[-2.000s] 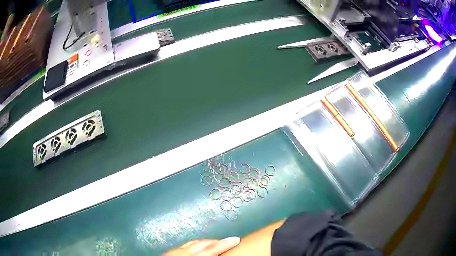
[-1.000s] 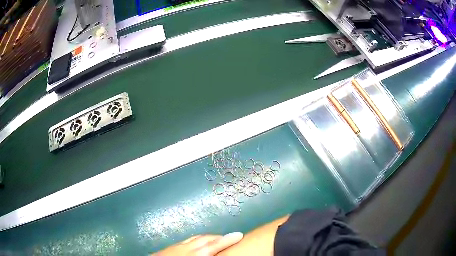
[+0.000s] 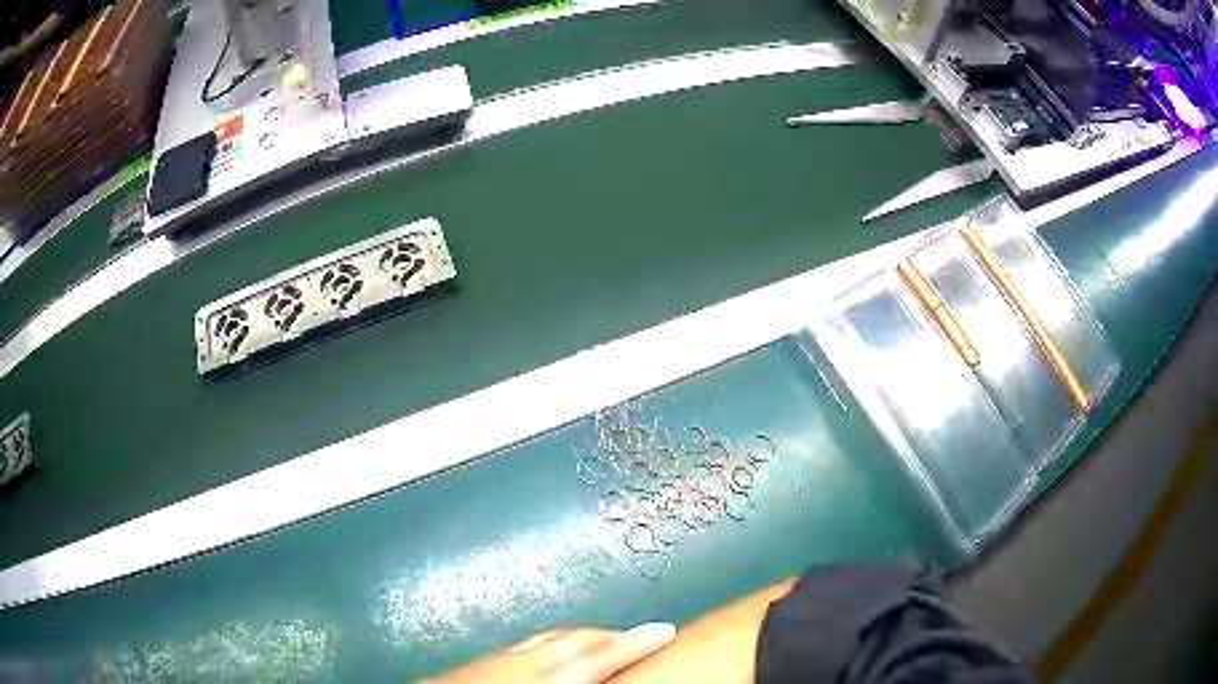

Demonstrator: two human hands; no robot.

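Observation:
A silver-grey metal housing with several round openings in a row (image 3: 327,297) lies on the dark green belt at the left, untouched. Several thin rings (image 3: 681,488) lie loose on the glossy green bench. My right forearm, in a dark sleeve, reaches in from the lower right; my right hand cannot be made out. What appears to be my left hand (image 3: 574,655) lies at the bottom edge against that forearm, one fingertip pointing right. It is cut off, and its grip is hidden.
A clear sectioned tray (image 3: 908,401) with two copper-coloured bars (image 3: 1026,318) is at the right bench edge. White guides (image 3: 928,191) and a machine (image 3: 1055,147) stand beyond. A white machine base with a black pad (image 3: 182,171) and stacked brown plates (image 3: 87,114) are upper left.
The housing has moved right along the belt, and part of another has appeared at the left edge. The one between the guides has moved almost out of sight. The hand has barely moved.

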